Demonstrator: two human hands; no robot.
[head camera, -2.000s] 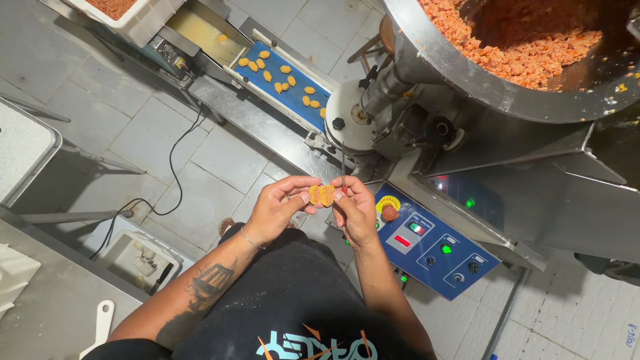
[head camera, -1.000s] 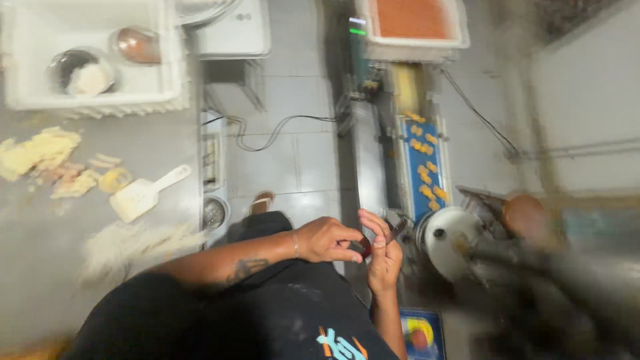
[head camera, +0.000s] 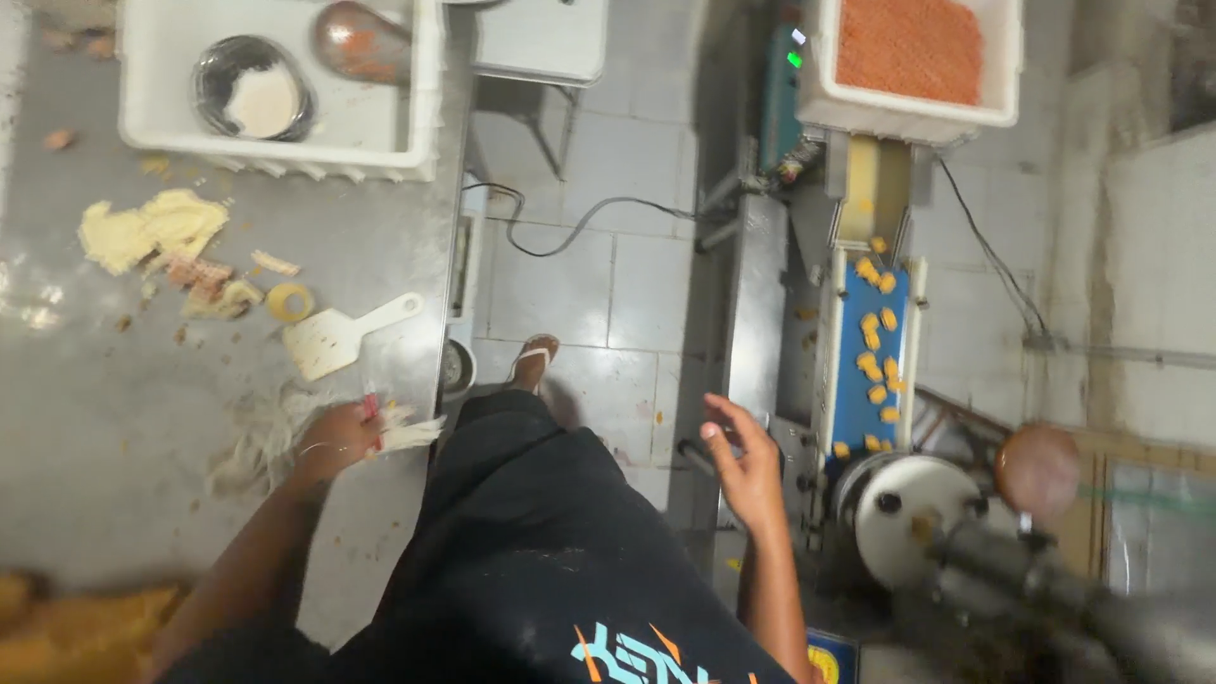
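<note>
My left hand (head camera: 337, 439) is blurred over the steel table, its fingers at a red piece (head camera: 371, 418) and a pale, frayed strip (head camera: 408, 432); its grip on them cannot be made out. Just above lies a white plastic scraper (head camera: 328, 344), beside a yellowish ring (head camera: 290, 303) and a lump of pale yellow dough (head camera: 157, 228). On the other side of my body, my right hand (head camera: 746, 461) hangs with fingers apart and nothing in them, left of the blue conveyor belt (head camera: 853, 413), which carries small orange-yellow formed pieces (head camera: 868, 362).
A white bin (head camera: 275, 157) on the steel table (head camera: 85, 380) holds a metal bowl (head camera: 249, 90) and a reddish-brown rounded object (head camera: 356, 40). A white crate (head camera: 912, 109) of orange crumbs stands above the conveyor. At lower right is a round white machine part (head camera: 907, 522). A black cable (head camera: 570, 237) crosses the tiled floor.
My hands, together two seconds ago around an orange-yellow piece, are now apart: the left has moved out to the steel table. The view has swung toward that table.
</note>
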